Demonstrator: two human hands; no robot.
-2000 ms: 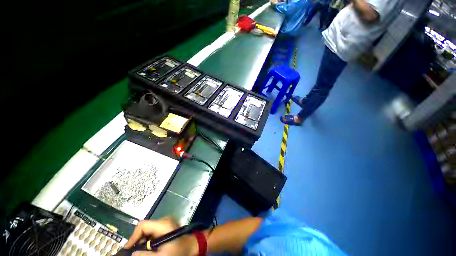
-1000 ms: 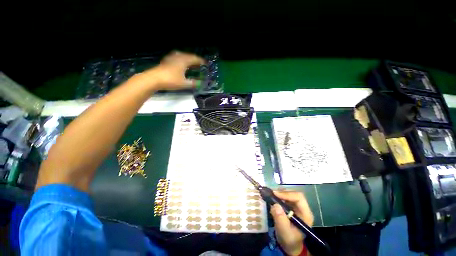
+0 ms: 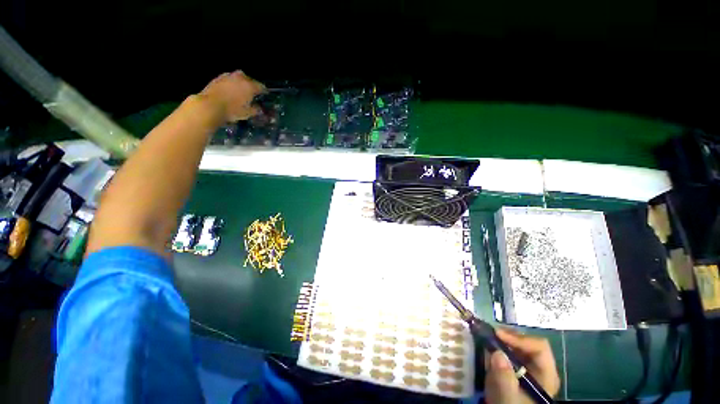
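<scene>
My left hand (image 3: 235, 96) reaches over the back ledge at the dark circuit boards (image 3: 347, 118); its fingers are at the boards on the left part of the group, and whether they grip one cannot be told. My right hand (image 3: 521, 364) holds the black soldering iron (image 3: 499, 344), its thin metal tip pointing up and left above the white work sheet (image 3: 379, 272). Tan dumbbell shapes fill the sheet's lower part. A short row of gold pins (image 3: 302, 312) lines the sheet's left edge. A loose pile of brass pins (image 3: 268, 244) lies left of it.
A black fume fan (image 3: 422, 202) stands at the sheet's top. Right of the sheet are a thin dark stick (image 3: 492, 268) and a white tray (image 3: 616, 272) of tiny metal parts. Two white boards (image 3: 208, 235) lie left of the pins. Bags and tools crowd the far left.
The view has turned left. My left hand has moved left along the boards on the ledge, uncovering boards it was over. My right hand still holds the iron over the sheet.
</scene>
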